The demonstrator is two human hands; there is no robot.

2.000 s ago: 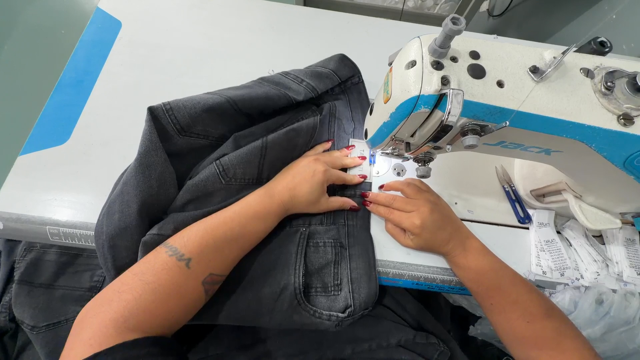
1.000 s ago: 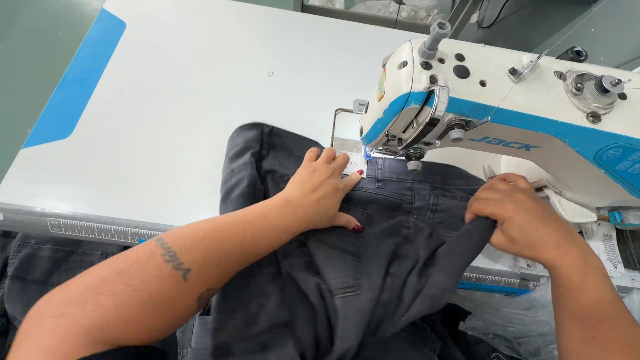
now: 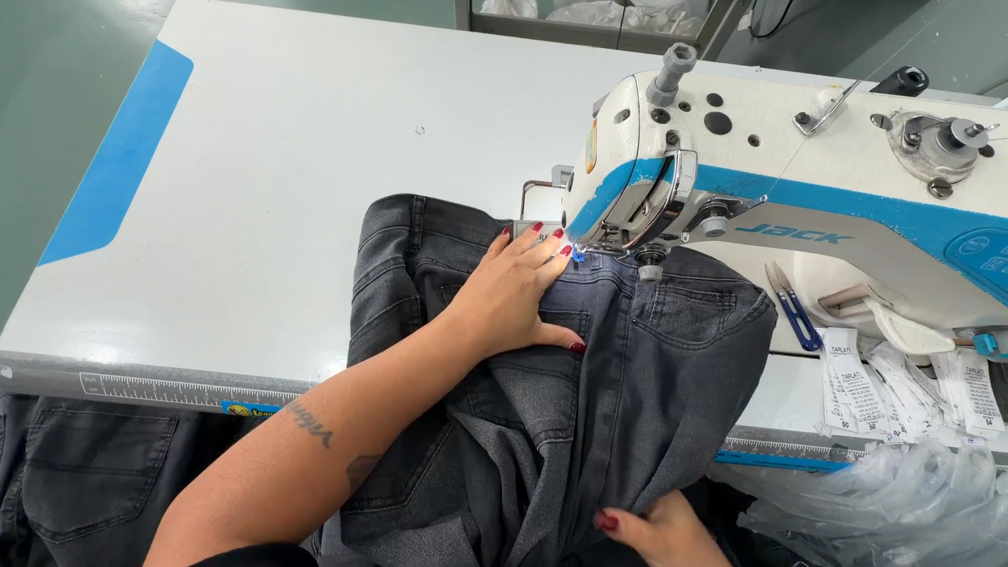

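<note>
Dark grey jeans [image 3: 677,378] lie under the head of a white and blue Jack sewing machine [image 3: 630,181], their waistband by the blue-lit presser foot [image 3: 579,255]. My left hand [image 3: 512,295] rests spread on the jeans, its fingertips beside the foot and over part of a pale label [image 3: 529,228] at the waistband. Low in the view, my right hand [image 3: 669,531] is at the lower folds of the jeans, thumb showing; its fingers are hidden, so its hold is unclear.
Blue-handled thread snips [image 3: 794,307] lie right of the jeans, near bundles of printed care labels [image 3: 854,386]. Clear plastic bags [image 3: 882,496] are at the lower right. More dark jeans [image 3: 94,472] hang below the table's ruler edge [image 3: 181,390] at the left.
My right hand has moved down from beside the waistband, where it held the fabric a second ago. The jeans have been turned and spread to the right under the machine. My left hand stays near the foot.
</note>
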